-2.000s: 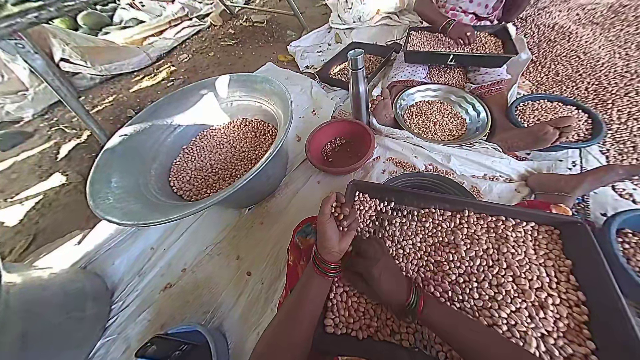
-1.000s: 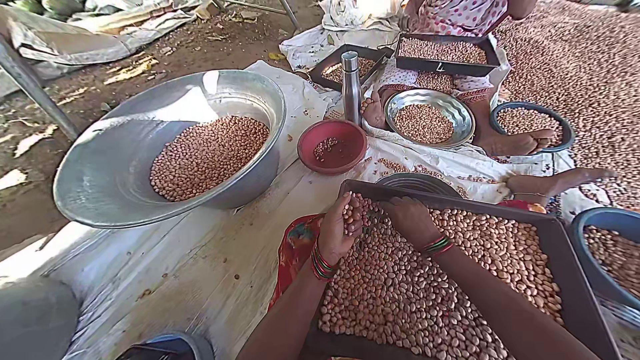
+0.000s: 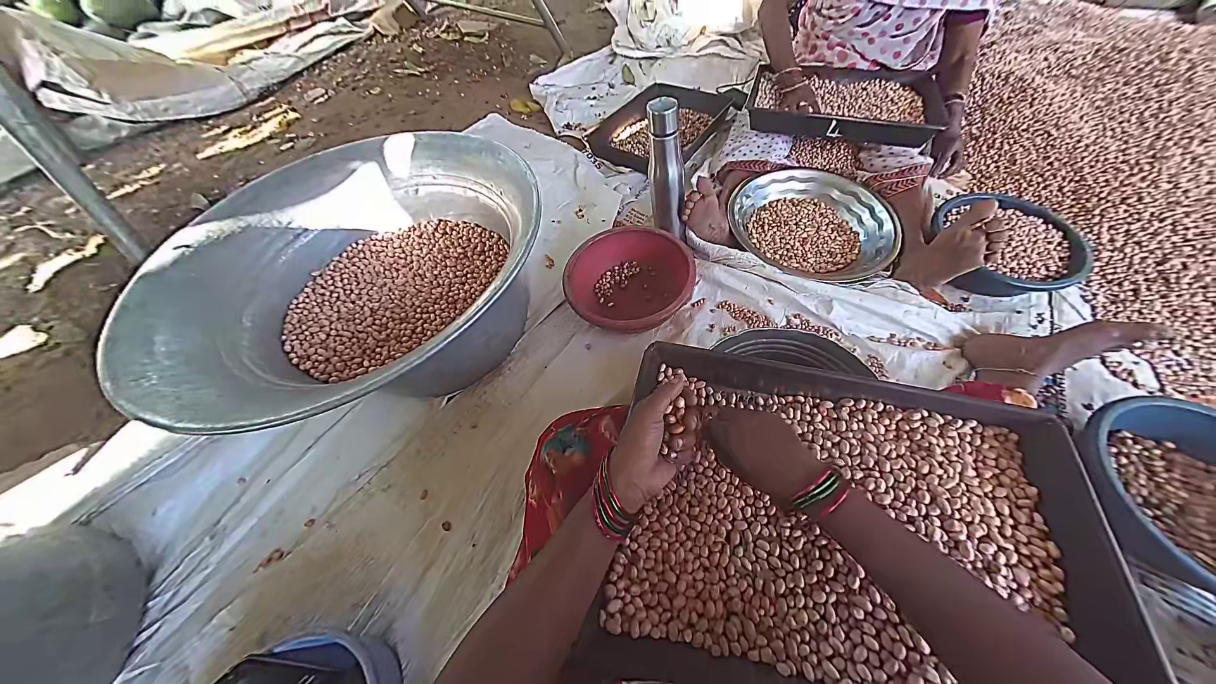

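Shelled peanut kernels [image 3: 760, 570] cover a dark rectangular tray [image 3: 1107, 570] at the lower right. Near its upper left corner my left hand [image 3: 654, 439] is curled around a small heap of kernels, palm turned to the right. Close beside it, my right hand [image 3: 760, 446] reaches down onto the kernels, its fingertips hidden, so its hold cannot be told. A large metal basin [image 3: 218, 313] with a heap of kernels stands to the left. Between basin and tray, a red bowl [image 3: 630, 275] has a few kernels in it.
A steel bottle [image 3: 665, 171] stands behind the red bowl. Across from me another person [image 3: 879, 38] sits with a tray [image 3: 845, 128] of kernels, near a steel dish [image 3: 879, 223] and a blue tub [image 3: 1064, 275]. Another blue tub [image 3: 1102, 427] stands at right. Kernels [image 3: 1121, 123] cover the ground behind.
My right hand was nearer my left hand two seconds ago, moved off to the right over the kernels, and is now back close beside it. The other person's hand shows again at their tray.
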